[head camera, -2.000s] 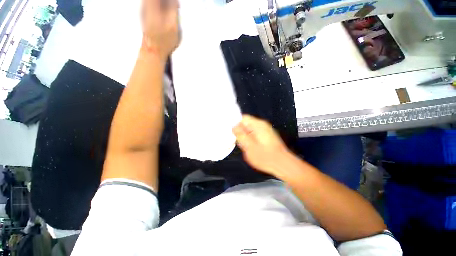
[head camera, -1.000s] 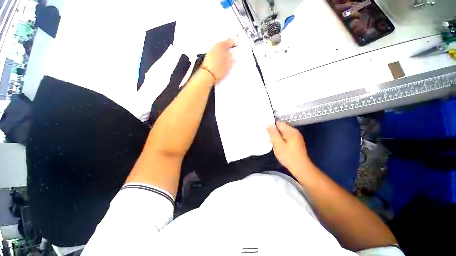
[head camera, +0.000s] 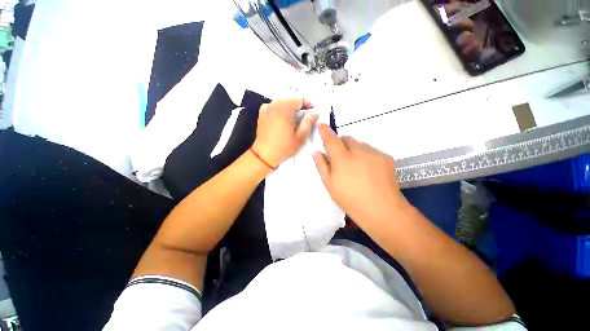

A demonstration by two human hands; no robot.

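Note:
The white pocketing (head camera: 294, 207) hangs from the table's front edge toward my lap, with black garment panel (head camera: 187, 155) cloth beside it on the left. My left hand (head camera: 281, 132) pinches the upper part of the white pocketing, just below the machine's needle area (head camera: 323, 61). My right hand (head camera: 356, 168) is beside it on the right, fingertips at the same pinched cloth edge. Both hands are bare. The fingers hide most of the pinched edge.
A smartphone (head camera: 475, 32) lies on the machine bed. A brown tape patch (head camera: 524, 117) and ruler (head camera: 491, 149) are at the right front. A large dark cloth (head camera: 71, 226) drapes at left. A blue bin (head camera: 543, 226) is below right.
Both hands have come together near the needle area, my right hand moving up from the lower edge of the pocketing. The pocketing is now bunched at the top between the fingers.

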